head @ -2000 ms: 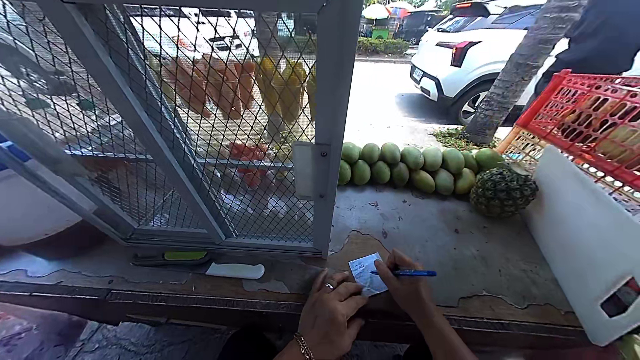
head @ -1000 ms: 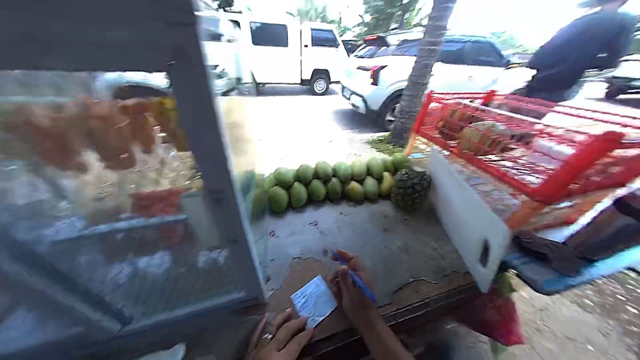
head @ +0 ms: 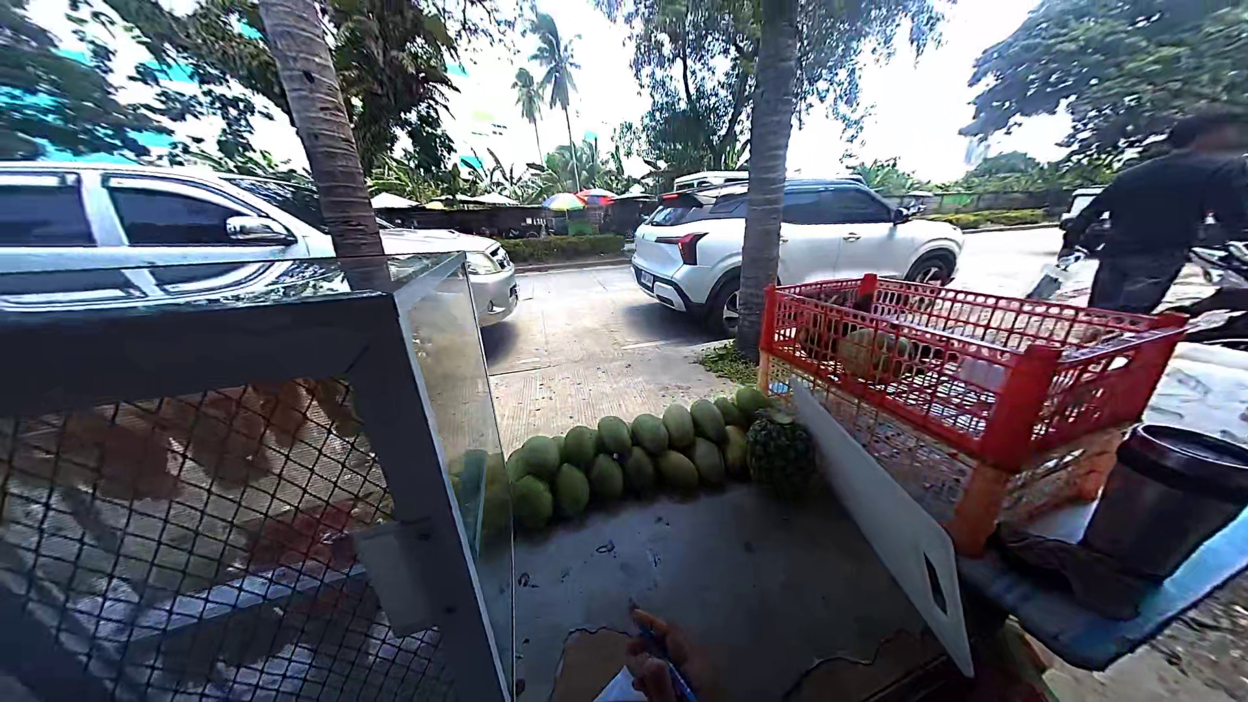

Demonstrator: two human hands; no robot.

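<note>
At the bottom edge of the view my right hand [head: 658, 655] holds a blue pen [head: 671, 665] between its fingers. A corner of the white paper [head: 620, 686] shows just left of that hand, low over the worn counter [head: 673, 565]. My left hand is outside the frame. Beyond the hand, green mangoes [head: 639, 468] lie stacked in rows along the counter's far edge, with a dark green pineapple [head: 780, 453] at their right end.
A mesh-fronted glass display case [head: 429, 487] stands at the left. To the right are an upright white board [head: 882, 526], a red plastic crate [head: 975, 361] holding fruit and a dark bin [head: 1165, 502]. Parked vehicles, tree trunks and a person [head: 1155, 214] in dark clothes are farther off.
The view has swung up and to the right. My left hand, seen by the paper earlier, has left the frame. The pen remains in my right hand.
</note>
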